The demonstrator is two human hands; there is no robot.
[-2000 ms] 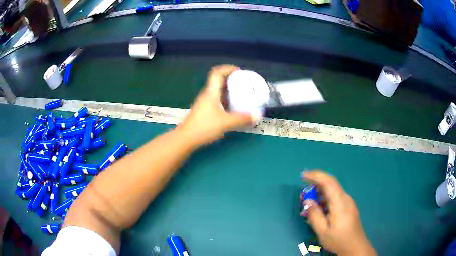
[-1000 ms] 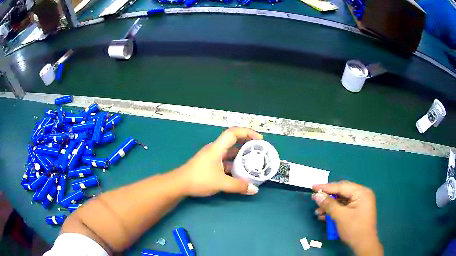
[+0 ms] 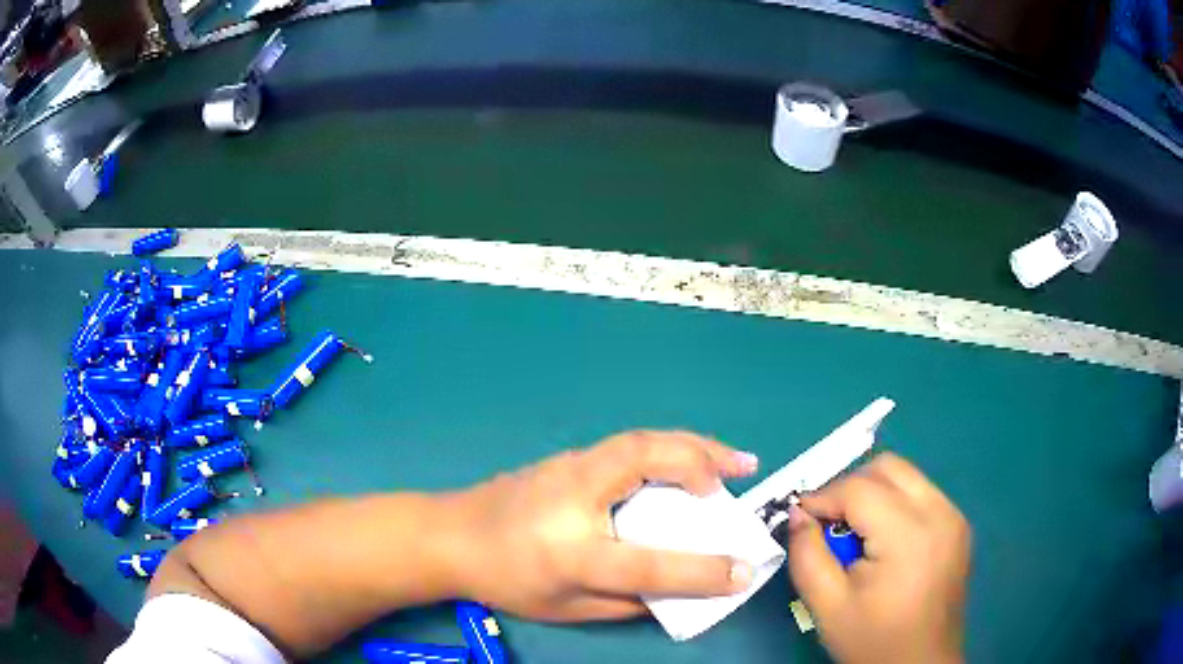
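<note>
My left hand [image 3: 584, 532] holds a white round unit body [image 3: 694, 551] low over the bench, its flat white handle [image 3: 830, 454] pointing up and right. A small dark circuit board [image 3: 778, 510] shows where handle and body meet. My right hand [image 3: 895, 558] has its fingertips pinched at the board. A blue battery [image 3: 845, 545] is held in that hand, only its end showing. The plug and most of the lead are hidden by my fingers.
A heap of blue batteries [image 3: 169, 376] lies on the left of the green bench. Loose batteries [image 3: 480, 636] lie by my left forearm. A whitish metal strip [image 3: 584, 270] separates bench from conveyor belt [image 3: 519, 169], which carries several white units. A small yellowish piece [image 3: 802, 615] lies beside my right hand.
My left hand has brought the unit down from over the strip and turned it, handle now up-right. My right hand has moved its fingertips to the board. Units on the belt have shifted left.
</note>
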